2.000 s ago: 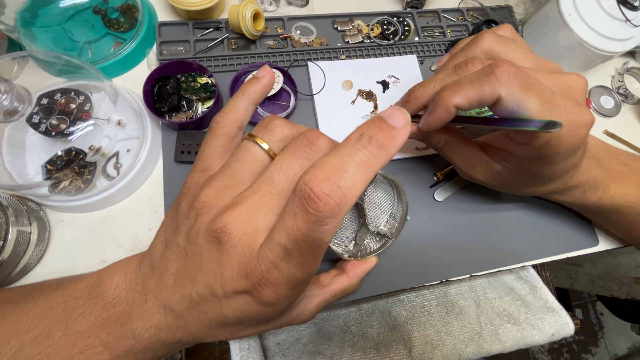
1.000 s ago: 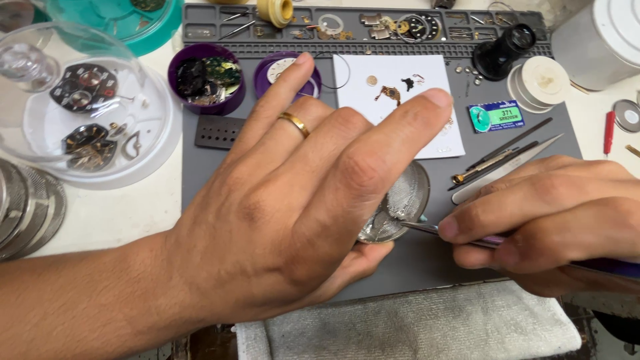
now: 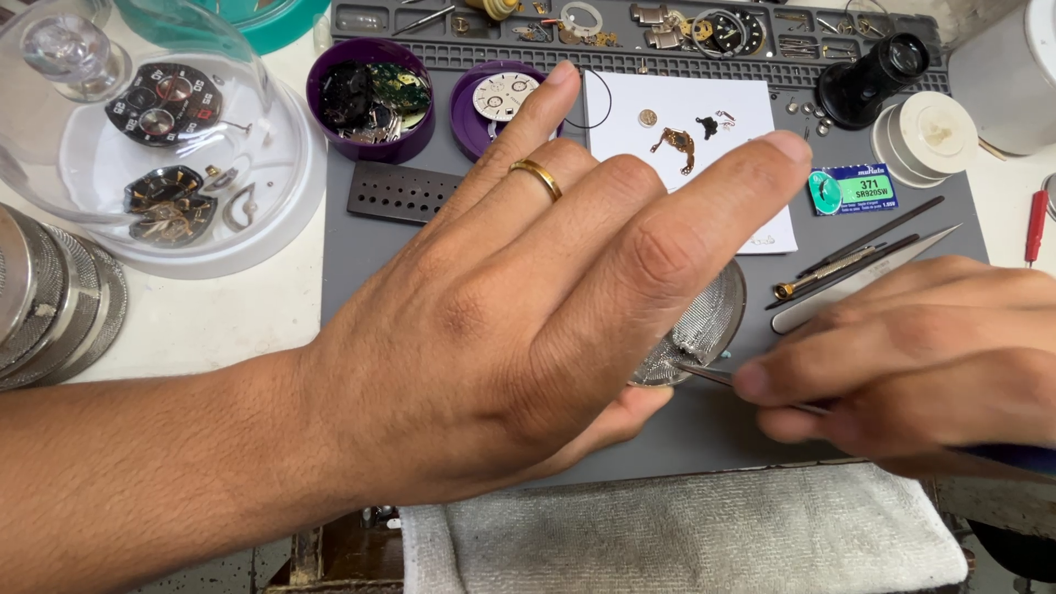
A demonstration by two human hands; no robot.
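My left hand [image 3: 511, 297], with a gold ring on one finger, holds a small round metal mesh basket [image 3: 718, 313] over the grey mat. Its index finger reaches across above the basket, and most of the basket's left side is hidden. My right hand [image 3: 899, 371], slightly blurred, grips metal tweezers [image 3: 709, 374] whose tip touches the mesh near the basket's lower edge. Behind the basket lies a white paper pad [image 3: 619, 107] with small watch parts on it, among them a copper-coloured plate [image 3: 678, 148] and a black piece [image 3: 707, 125].
Slim tools [image 3: 858, 252] and a battery packet [image 3: 854, 190] lie right of the pad. A black loupe [image 3: 874, 78] stands behind. Purple tubs [image 3: 371, 140], a clear dome [image 3: 247, 91] over watch movements and stacked mesh baskets [image 3: 74, 305] are at left. A towel [image 3: 676, 528] lies in front.
My right hand has moved from beside the paper pad down to the mesh basket, bringing the tweezers' tip to the mesh. The slim tools and battery packet have come into sight.
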